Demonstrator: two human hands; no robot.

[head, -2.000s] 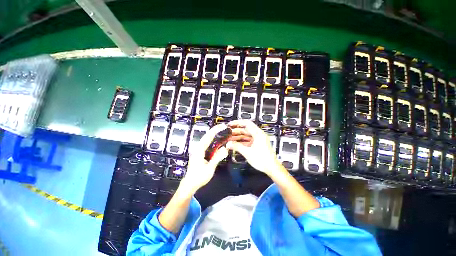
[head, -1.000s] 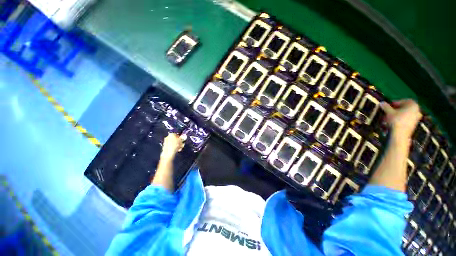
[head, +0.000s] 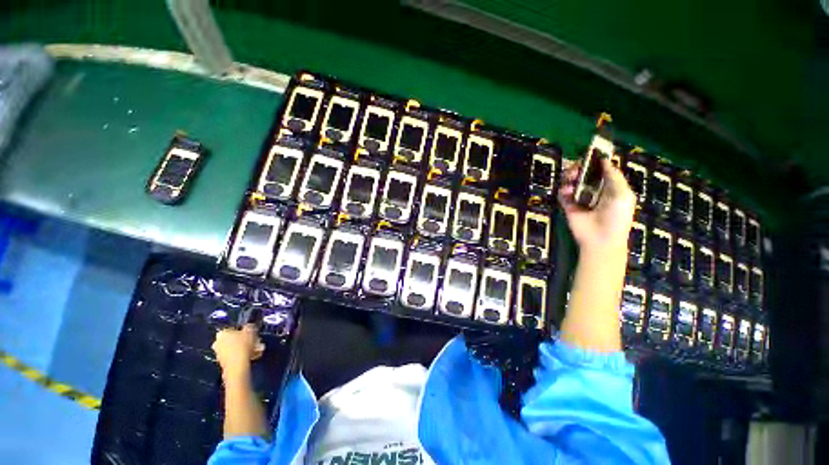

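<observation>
My right hand [head: 600, 204] holds a handheld unit [head: 594, 171] up above the gap between two trays, with a yellow-orange tab at its top end. The filled unit tray [head: 514, 162] lies on the green bench, with rows of units and one bare pocket in its back row. My left hand [head: 238, 349] is over the black parts tray [head: 164, 363] at lower left, fingertips at its upper right pockets. Whether it pinches a small part is too unclear to tell.
A second filled unit tray [head: 686, 263] lies to the right. A single unit [head: 175, 171] lies on the green bench [head: 109, 145] at left. A pale shiny stack [head: 20, 82] is at the far left edge. A metal post [head: 198, 36] stands behind the bench.
My hands were together at the front of the tray, then parted. My right hand now holds a unit from the back row, where a pocket is bare. My left hand stays at the parts tray.
</observation>
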